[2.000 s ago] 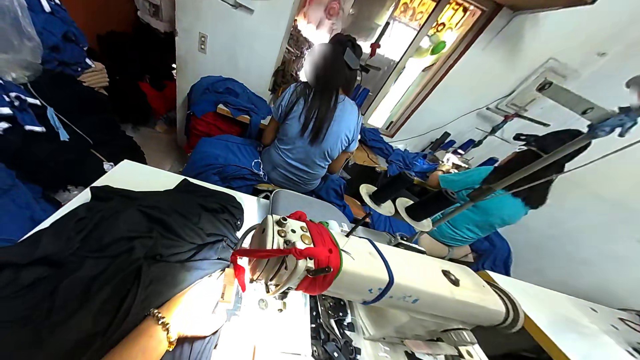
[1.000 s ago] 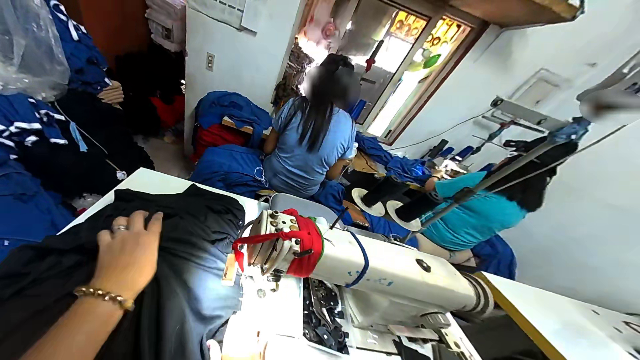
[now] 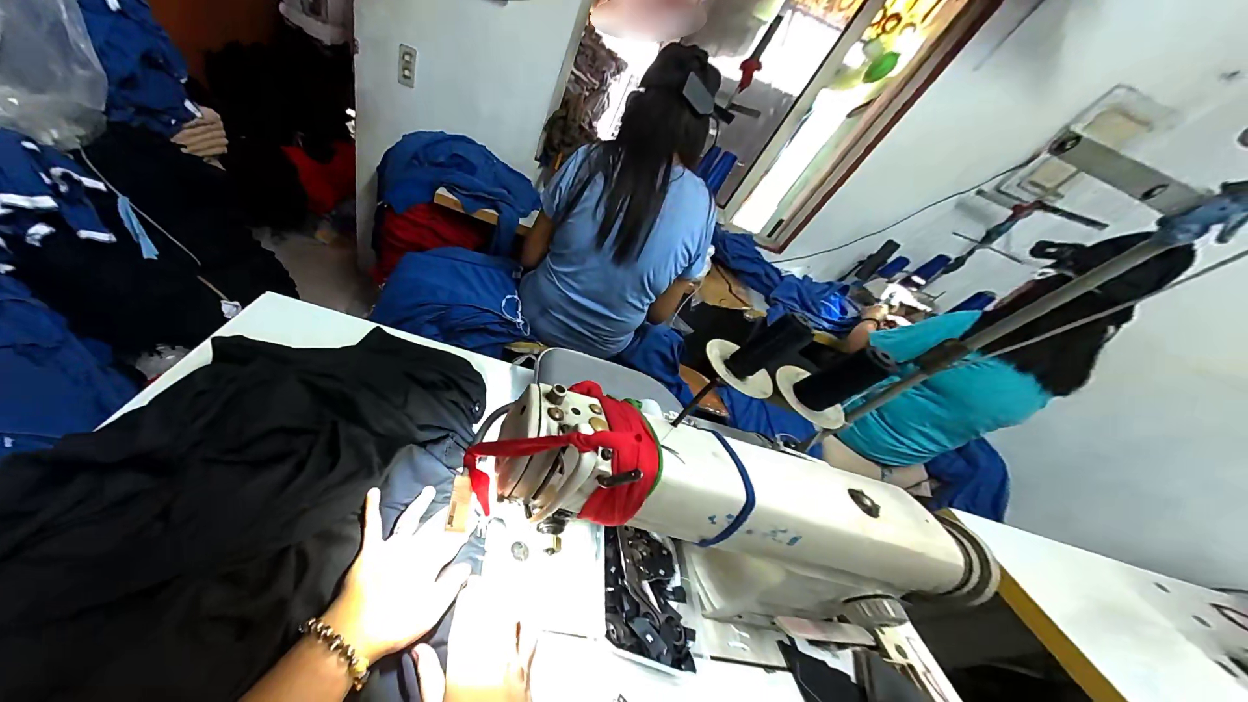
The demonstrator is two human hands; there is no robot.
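Note:
My left hand (image 3: 395, 580), with a beaded bracelet on its wrist, lies spread on the grey edge of a black garment (image 3: 195, 468), left of the needle area of a white sewing machine (image 3: 780, 507). Its fingers are apart and reach toward the machine head. My right hand (image 3: 478, 653) is at the bottom, beside the left one; strong glare washes it out, so its grip cannot be told. A red cloth strip (image 3: 624, 468) is wrapped round the machine head. Black thread cones (image 3: 843, 378) stand behind the machine.
A white table edge (image 3: 263, 317) runs behind the garment. An open tray of small dark parts (image 3: 648, 595) sits beneath the machine arm. Two people work beyond, one in a blue shirt (image 3: 619, 253), one in teal (image 3: 946, 390). A metal thread stand pole (image 3: 1053, 302) crosses at right. Blue garments (image 3: 444, 292) are piled behind.
My left hand has moved from the middle of the black garment toward the machine head. More of my right hand shows at the bottom than one second ago.

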